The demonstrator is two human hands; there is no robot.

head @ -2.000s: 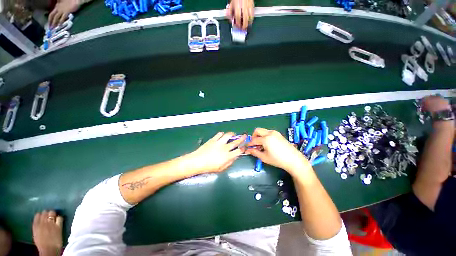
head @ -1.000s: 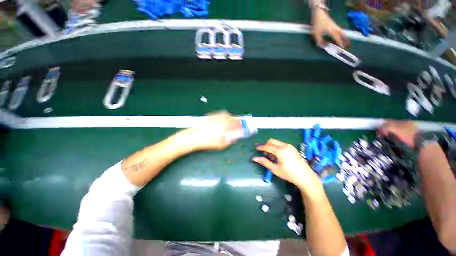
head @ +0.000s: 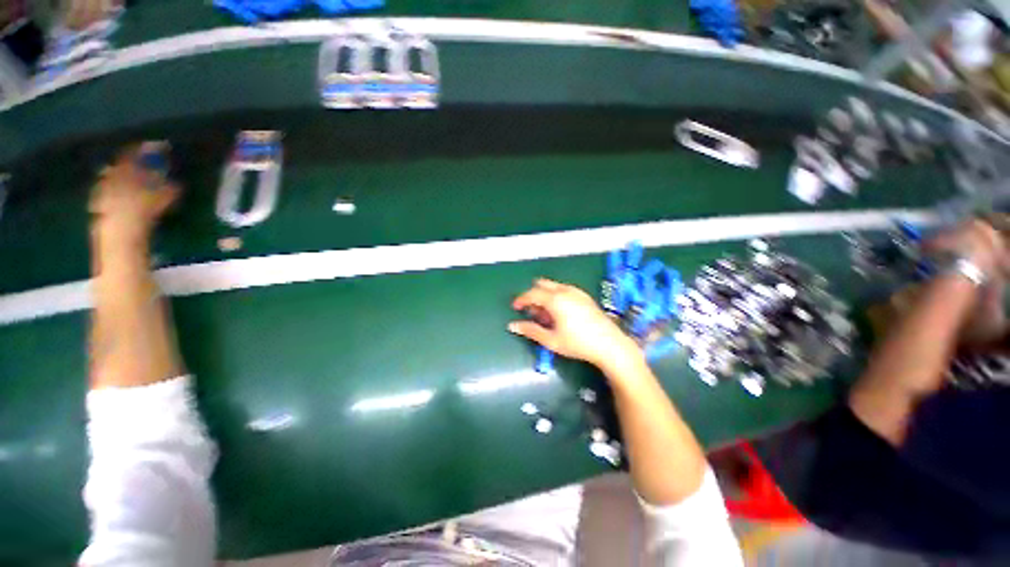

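My left hand [head: 133,197] is over the belt at the far left, blurred. Its fingers are round a housing, mostly hidden, with a blue end [head: 153,158] showing. My right hand [head: 567,323] is over the near bench, thumb and forefinger curved apart. Something dark shows between them; whether it is held is unclear. One blue battery [head: 545,359] lies just below this hand, and a heap of blue batteries [head: 640,290] lies right of it. Small wired parts with white discs [head: 604,449] lie below, partly behind my forearm. A filled housing [head: 250,179] lies right of my left hand.
The pale rail [head: 443,257] runs between bench and belt. On the belt are joined housings [head: 380,72], a single one [head: 717,144], a cluster at right [head: 820,166] and a small white piece [head: 344,206]. A wired-parts heap [head: 764,316] and another person's arm [head: 925,332] are at right.
My left hand has moved from the centre to the far left over the belt with the housing. My right hand stays near the batteries. The hand across the belt has left view; the camera view has shifted.
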